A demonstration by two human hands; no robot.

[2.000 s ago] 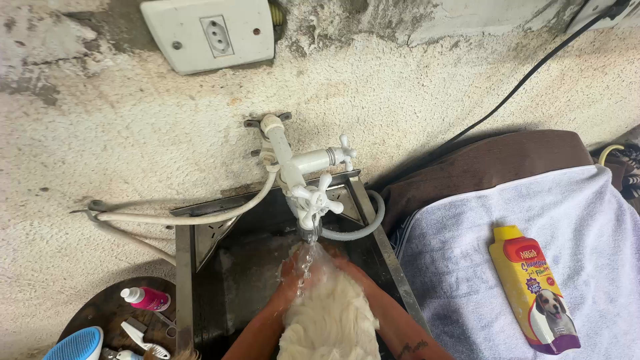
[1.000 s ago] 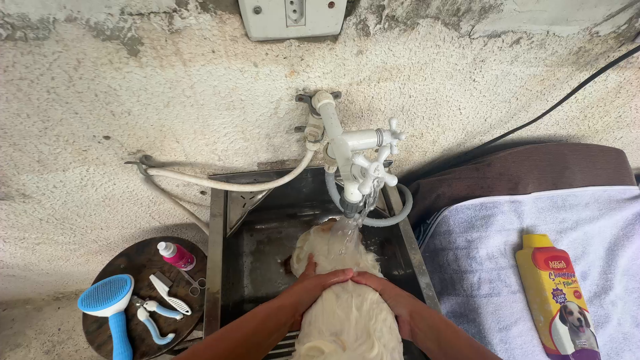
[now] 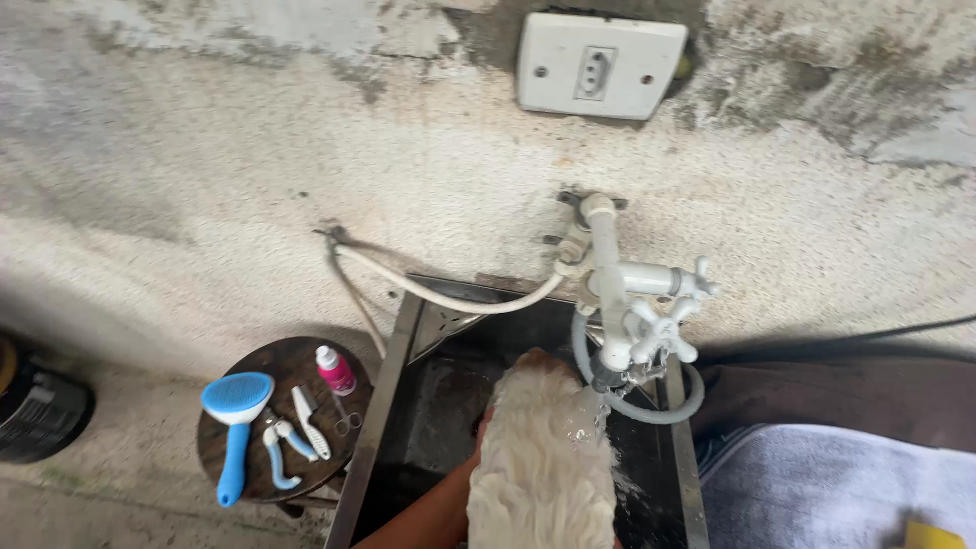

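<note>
A small dog with wet white fur [image 3: 537,457] is in the dark metal sink [image 3: 374,427], with water from the white faucet [image 3: 614,335] falling at its right side. Against the dog's left flank is my left hand [image 3: 483,431], mostly hidden by the fur, its fingers not clear. My right hand is out of sight; only a sliver of skin shows at the dog's lower right. The faucet has cross-shaped handles, and a grey hose loops beside it.
On a round wooden stool [image 3: 282,351] lie a blue brush [image 3: 236,427], blue-handled clippers [image 3: 282,450], a white comb [image 3: 310,423], small scissors [image 3: 348,419] and a pink bottle [image 3: 335,371]. A towel [image 3: 831,488] lies at right, an outlet [image 3: 602,67] above, a black container [image 3: 42,412] far left.
Both hands lay on top of the dog's back a second ago; now the left is at its flank and the right is out of sight. The view has swung left.
</note>
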